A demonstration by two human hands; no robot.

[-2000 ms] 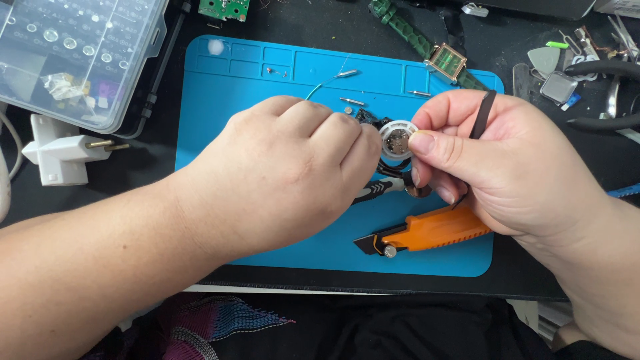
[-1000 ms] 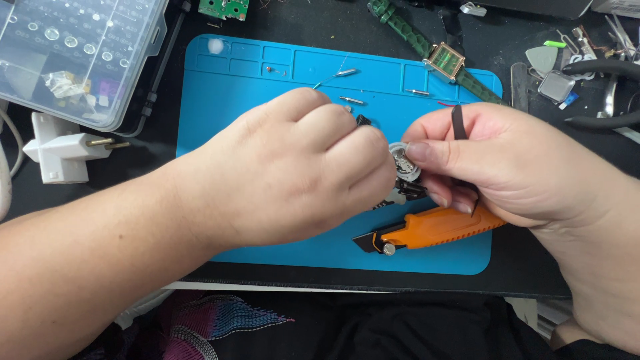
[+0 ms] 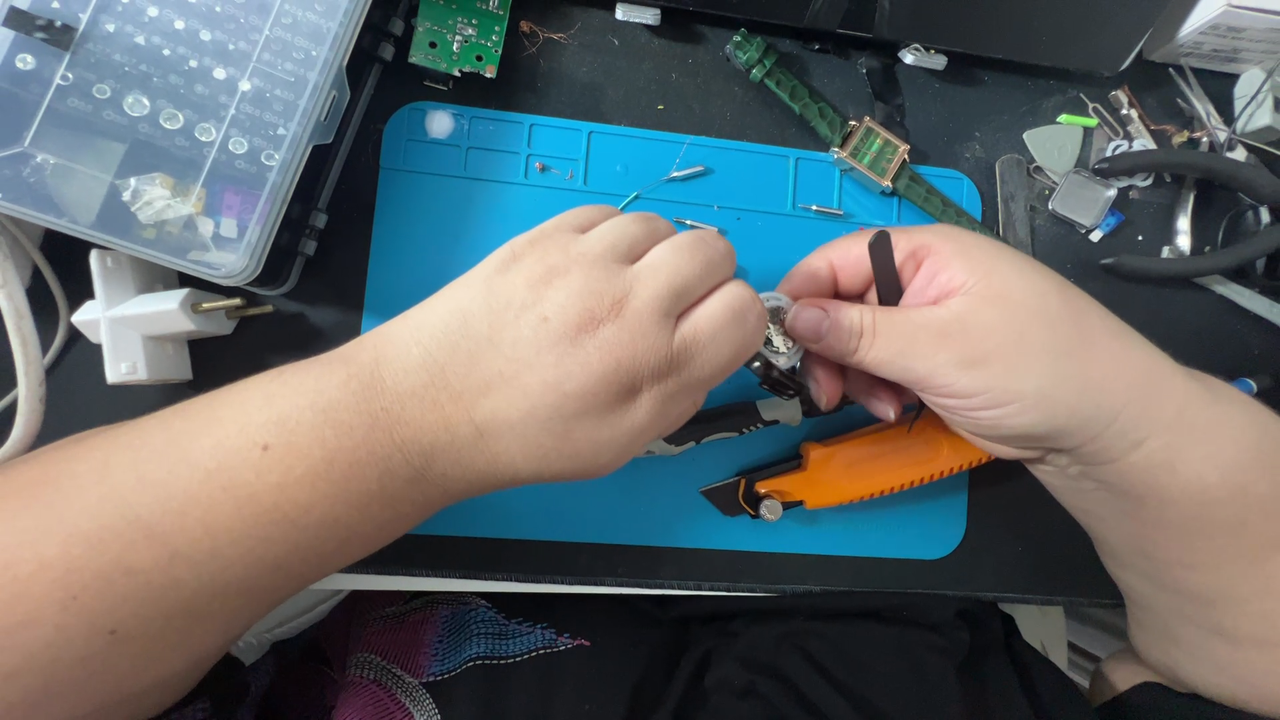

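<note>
My right hand [image 3: 930, 330] pinches a round watch case [image 3: 777, 330], its inner metal parts showing, between thumb and fingers. A black strap [image 3: 884, 268] stands up between those fingers. My left hand [image 3: 620, 340], its back to the camera, is against the case's left side; its fingertips are hidden, so whether it grips the case or something small cannot be told. Below the hands, a tool with a black and grey handle [image 3: 722, 424] and an orange utility knife [image 3: 870, 465] with its blade out lie on the blue silicone mat [image 3: 600, 520].
A green-strapped wristwatch [image 3: 872, 153] overlaps the mat's upper right edge. Small metal pieces [image 3: 822, 210] lie in the mat's upper part. A clear parts box [image 3: 170, 120] and white plug adapter [image 3: 150, 318] stand left; black-handled pliers [image 3: 1190, 210] and loose parts lie right.
My left hand has shifted a little relative to the watch case. The case has turned and now shows at a steeper angle than two seconds ago. My right hand keeps hold of it.
</note>
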